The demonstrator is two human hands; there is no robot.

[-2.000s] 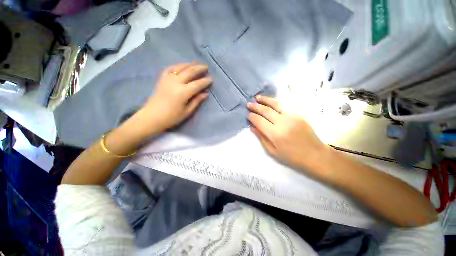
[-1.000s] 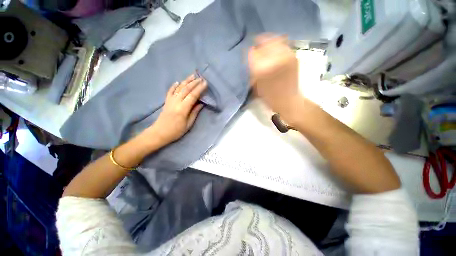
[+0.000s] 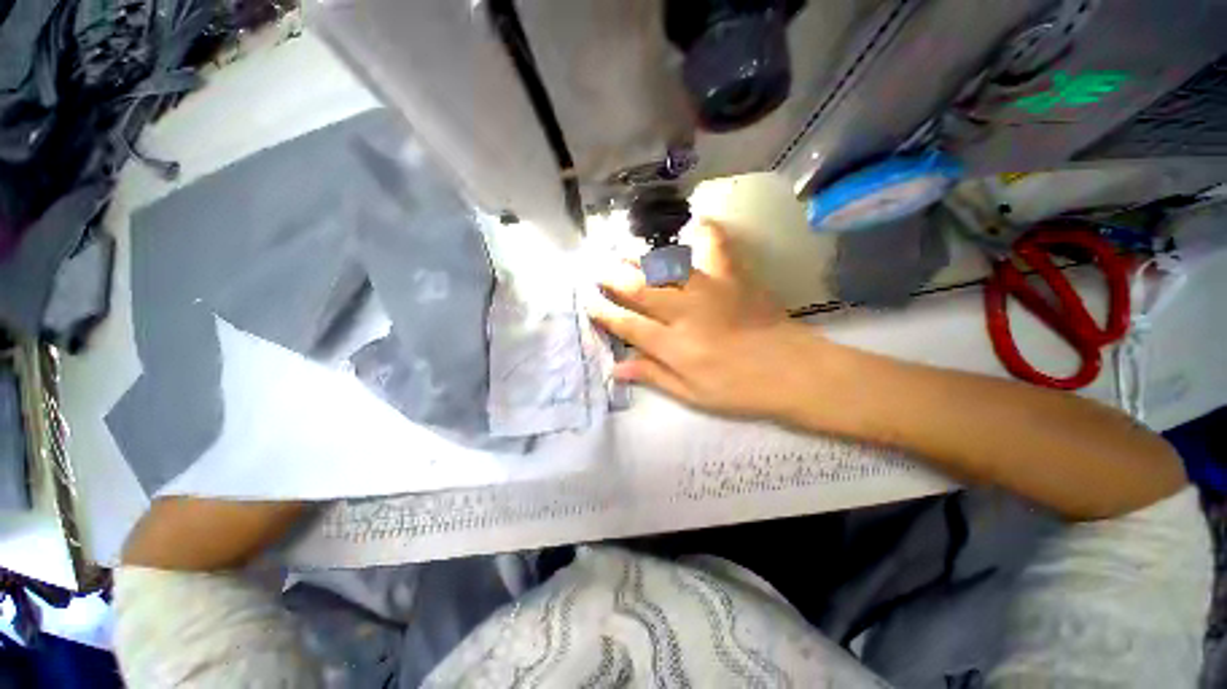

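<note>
The grey garment panel [image 3: 242,202] lies on the sewing table, turned and folded so a white underside [image 3: 303,417] shows at its front. A small light grey pocket piece [image 3: 538,364] runs up to the brightly lit needle area [image 3: 592,256]. My right hand [image 3: 693,330] lies flat beside the needle, palm down, fingers spread at the edge of the piece; whether it pinches any cloth is unclear. My left hand is hidden under the cloth; only the left forearm [image 3: 215,529] shows at the table's front edge.
The sewing machine head [image 3: 444,81] fills the top centre. Red-handled scissors [image 3: 1056,307] and a blue-rimmed disc [image 3: 884,191] lie to the right, with a grey scrap [image 3: 891,256] between them. A printed ruler [image 3: 794,464] runs along the front. Dark grey cloth [image 3: 67,148] is heaped at upper left.
The view has shifted toward the machine. The panel has been turned and partly folded over, with an edge at the needle. My right hand has moved beside the needle; my left hand has gone under the cloth.
</note>
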